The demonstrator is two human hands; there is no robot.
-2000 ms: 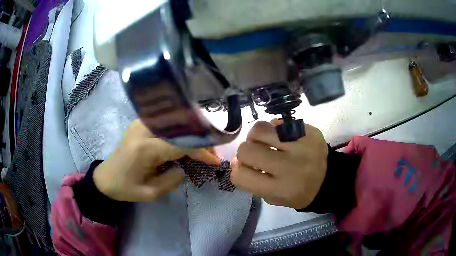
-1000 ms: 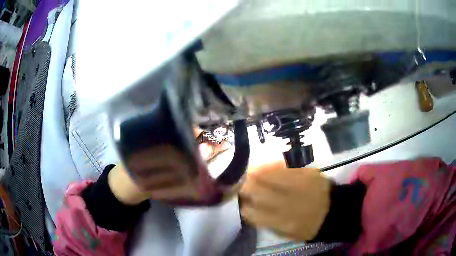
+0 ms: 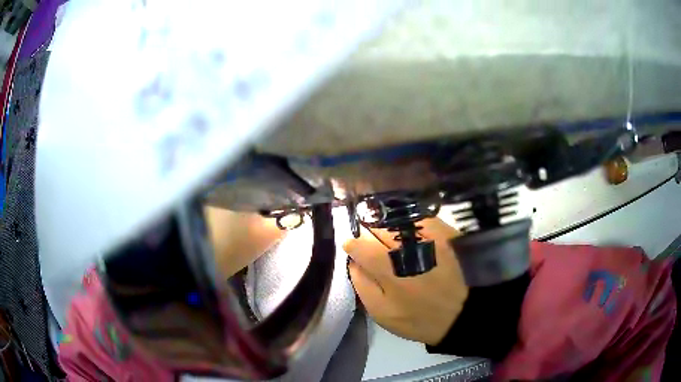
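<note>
The cream head of the sewing machine (image 3: 478, 89) fills the upper view, very close. Below it, pale interfacing-backed cloth (image 3: 287, 268) lies under the needle area. A smooth grey strip (image 3: 349, 347) hangs beside it towards the front edge. My right hand (image 3: 411, 295) lies at the cloth's right side, behind the black tension knob (image 3: 413, 258); its fingertips are partly hidden. My left hand (image 3: 243, 239) is left of the needle area, mostly hidden behind the machine's shiny curved part, its fingers not visible. The needle and presser foot cannot be made out.
An orange-brown wooden handle (image 3: 617, 170) lies at the right of the bed. Dark patterned cloth (image 3: 22, 149) hangs at the far left, with purple fabric (image 3: 39, 28) above it. A ruler-marked edge (image 3: 440, 372) runs along the front.
The view has moved closer to the machine head, which covers more of the picture. The frayed dark strip my hands pinched earlier is out of sight. My right hand is nearer the needle area.
</note>
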